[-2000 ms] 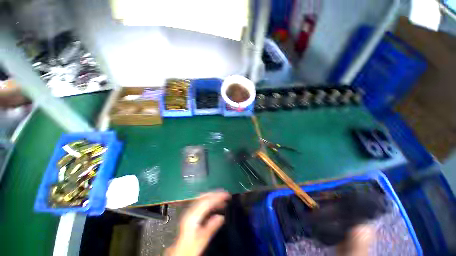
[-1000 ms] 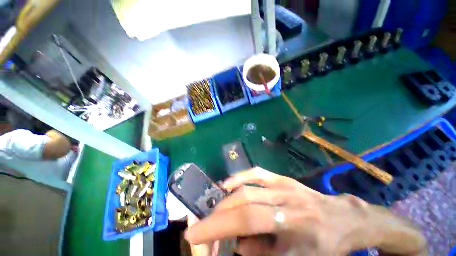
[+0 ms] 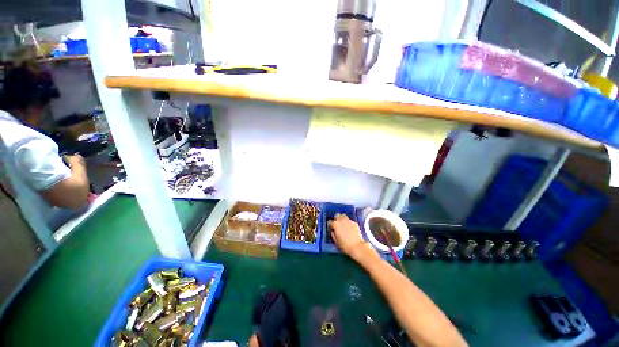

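A black housing (image 3: pixel 275 318) is held upright near the bottom edge of the view. My left hand (image 3: pixel 254 340) is shut on it; only a bit of a finger or thumb shows. My right hand (image 3: pixel 345 232) reaches into the small blue bin of black parts (image 3: pixel 328 238); its fingertips are inside the bin, and whether they hold a part cannot be told. A small brass-coloured part (image 3: pixel 328 328) sits on the grey work plate (image 3: pixel 316 318), right of the housing.
Behind are a divided cardboard box (image 3: pixel 237 248), a bin of gold-coloured pins (image 3: pixel 302 223) and a grease pot (image 3: pixel 385 230) with a red-handled brush. Lock cylinders fill the left blue bin (image 3: pixel 216 288). Standing black units (image 3: pixel 468 249) line the back right. A shelf (image 3: pixel 271 89) crosses above.
The view has tilted up, showing the shelf. My right hand has moved from over the housing to the bin of black parts. My left hand still holds the housing, now lower in view.
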